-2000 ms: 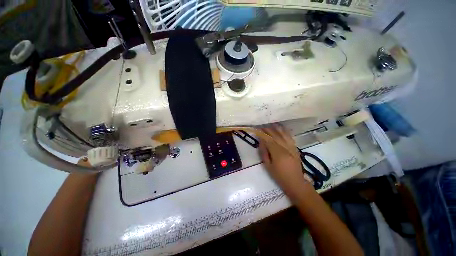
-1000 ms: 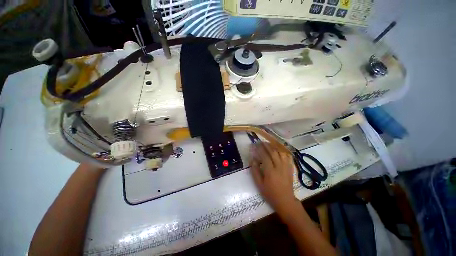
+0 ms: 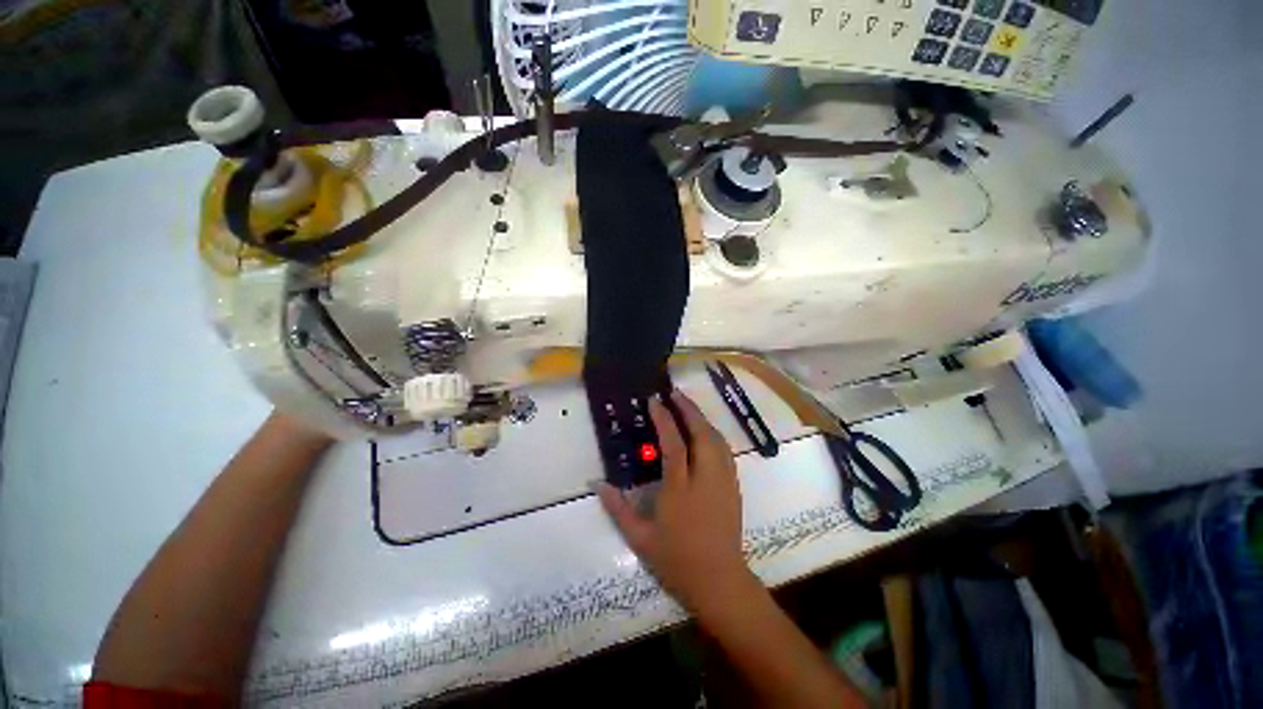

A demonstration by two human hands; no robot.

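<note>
The smartphone (image 3: 632, 435) lies on the machine bed under the black elastic band (image 3: 633, 263), its dark keypad lit with a red dot. My right hand (image 3: 690, 519) is on its lower right part, fingers over the right edge and thumb at the lower left corner. My left forearm reaches behind the left end of the sewing machine head (image 3: 859, 263); the left hand itself is hidden there. The presser foot area (image 3: 478, 434) is mostly covered by the head. Black thread snips (image 3: 744, 411) and fabric shears (image 3: 875, 479) lie right of my right hand.
A cream control panel (image 3: 900, 39) and a white fan grille (image 3: 596, 56) stand behind the machine. A white strip (image 3: 1064, 423) hangs at the right end by a blue roll (image 3: 1085, 363). Denim (image 3: 1191, 582) is at lower right.
My right hand has moved left from over the snips onto the smartphone, uncovering the snips. The camera view has shifted, so the machine sits further right. My left hand stays hidden behind the head.
</note>
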